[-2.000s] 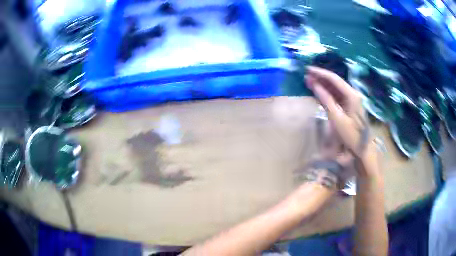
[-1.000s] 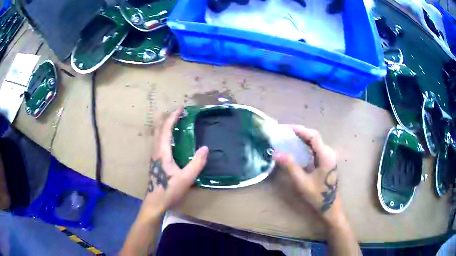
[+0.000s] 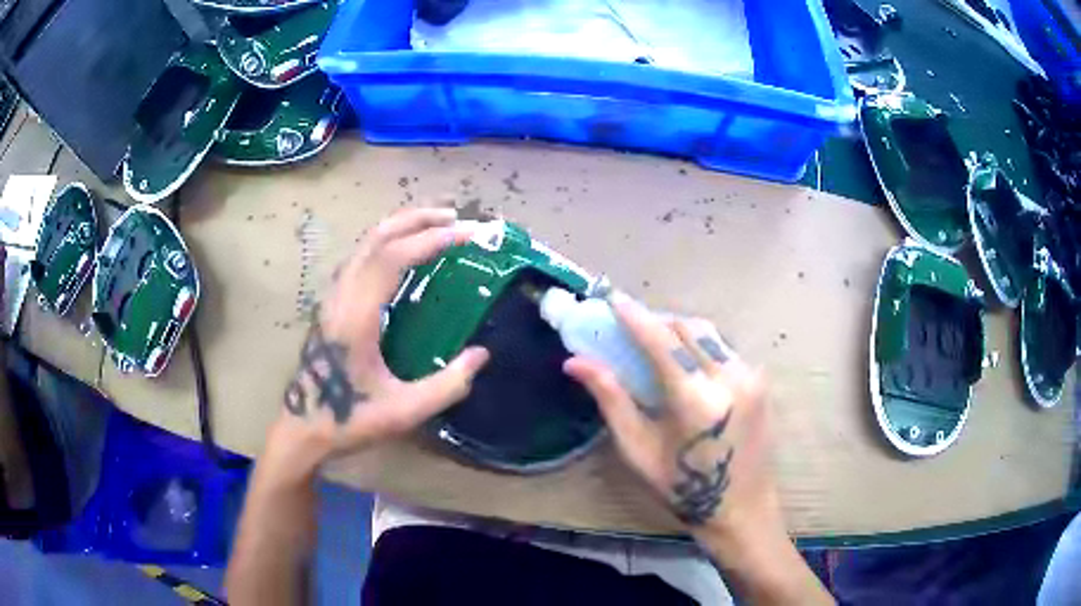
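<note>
A glossy green car body shell (image 3: 445, 322) lies tilted on the bench in front of me, its dark open recess facing up. My left hand (image 3: 368, 337) grips its left end, the thumb on the near rim of the recess. My right hand (image 3: 682, 414) holds a translucent white glue bottle (image 3: 607, 343) slanted, its narrow tip at the far edge of the recess. Whether liquid comes out cannot be seen.
A blue parts tub (image 3: 593, 107) with a white liner stands at the back. Several green shells (image 3: 928, 343) lie at the right; others (image 3: 145, 290) lie at the left by a dark cable. A black parts heap (image 3: 1049, 148) lies far right.
The shell in my left hand has turned and tilted. The bottle in my right hand has moved from beside the shell to its recess. The view has shifted, showing another shell at the left.
</note>
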